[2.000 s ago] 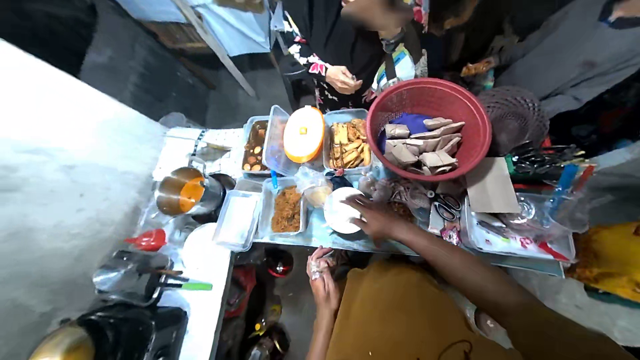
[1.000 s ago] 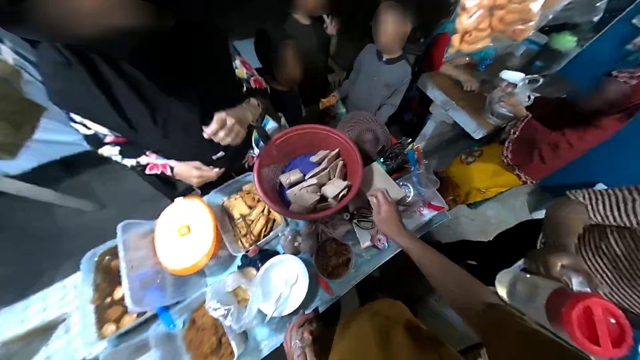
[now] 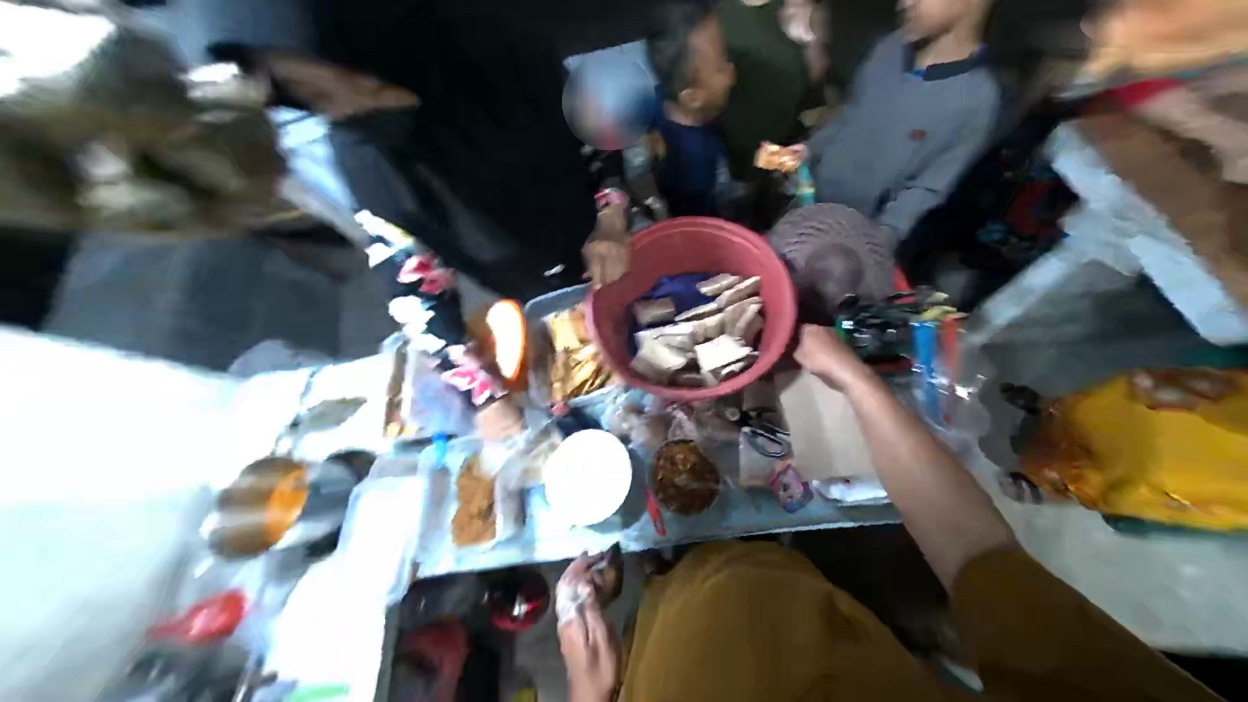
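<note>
My right hand (image 3: 824, 356) is at the right rim of a red plastic basin (image 3: 690, 232), its fingers partly hidden there; whether it grips the rim I cannot tell. Folded brown paper pieces (image 3: 721, 336) and something blue lie in the basin. Below my right forearm is a brown sheet of paper or card (image 3: 824, 419). My left hand (image 3: 583, 604) hangs in front of the table's near edge, with something whitish in its blurred fingers. Above it stand a white plate (image 3: 587, 478) and a bowl of dark red-brown food (image 3: 685, 477). A co-worker's hand (image 3: 606, 255) touches the basin's left rim.
Scissors (image 3: 765, 441) lie beside the card. Fried pieces fill a plastic tub (image 3: 575, 356) left of the basin, near an orange-rimmed lid (image 3: 506, 339). Another tub holds orange-brown food (image 3: 475, 502). A metal pot (image 3: 255, 507) is at the left. People stand across the table.
My right hand has moved from the plate, past the brown card, to the basin's right rim. The other person's hand has come to the basin's left rim. The view has swung right and back.
</note>
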